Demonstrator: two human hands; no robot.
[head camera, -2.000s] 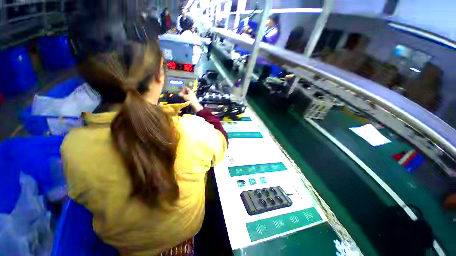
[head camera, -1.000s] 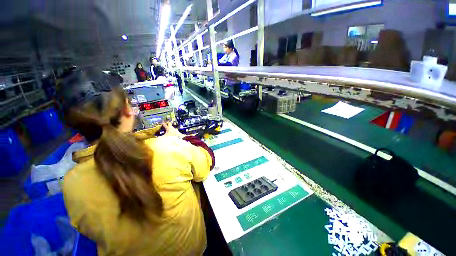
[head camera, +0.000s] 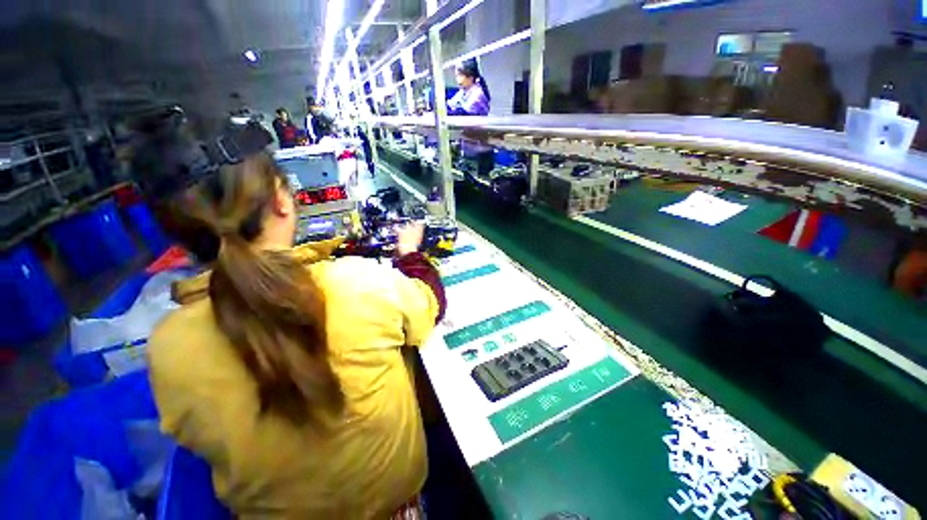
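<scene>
Neither of my hands can be made out; only a small dark, blurred bit shows at the bottom edge. Nearest me is the green bench top (head camera: 554, 463). A loose pile of small white plastic pieces (head camera: 708, 459) lies on it at the lower right. A pale yellow-sided outlet block (head camera: 864, 491) and a yellow-black cable cluster (head camera: 798, 497) are cut off in the lower right corner. The printed packaging sheet (head camera: 488, 295), white and green with a pictured black power strip, lies flat along the bench.
A coworker in yellow (head camera: 295, 376) stands at the left, one hand at dark units by a red-display tester (head camera: 322, 195). The dark green conveyor (head camera: 630, 295) carries a black corded item (head camera: 767, 323). A worn shelf (head camera: 661, 142) holds a white block (head camera: 880, 128). Blue bins (head camera: 91, 239) are left.
The view has swung right and levelled, bringing the white pieces and outlet block in. The coworker's hand has moved right, from the tester to the dark units.
</scene>
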